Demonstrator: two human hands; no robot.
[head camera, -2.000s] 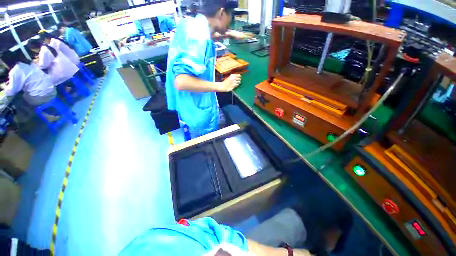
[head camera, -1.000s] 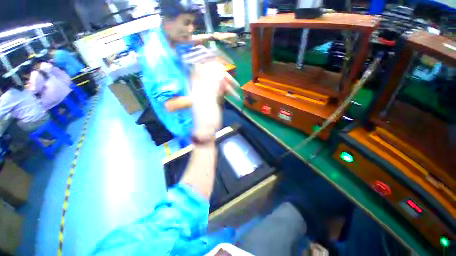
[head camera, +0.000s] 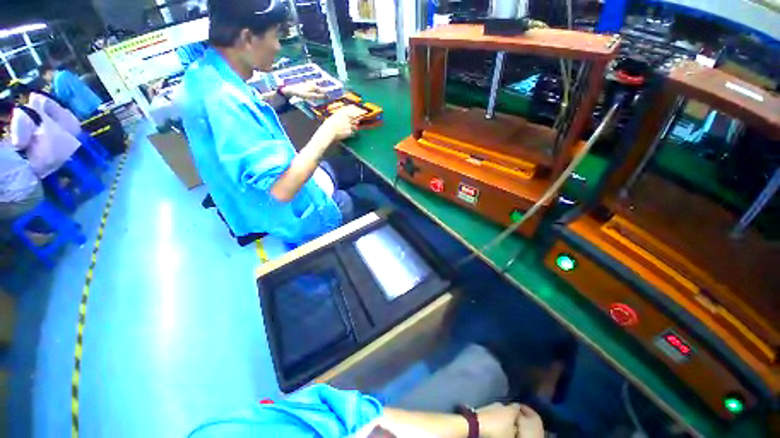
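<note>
My left hand (head camera: 498, 421) rests low at the bottom edge over my lap, a dark band on its wrist. Its fingers look curled, and nothing shows in it. Skin just to its right may belong to my right hand, but I cannot tell. The carton with the black tray insert (head camera: 348, 275) stands left of my legs, beyond my sleeve. Its left recess holds a dark glossy rectangle (head camera: 310, 313). Its right recess holds a shiny silver-white rectangle (head camera: 391, 261). No hand touches the carton.
Two orange-brown presses (head camera: 479, 184) (head camera: 676, 282) stand on the green bench (head camera: 547, 291) at right, a pale hose (head camera: 560, 181) hanging between them. A person in a blue smock (head camera: 235, 145) sits beyond the carton, hands at an orange fixture (head camera: 363, 114). Blue stools stand far left.
My left arm rose over the carton towards the neighbour and is now lowered to my lap. The neighbour has turned to the bench, both hands at the orange fixture. The view has shifted right.
</note>
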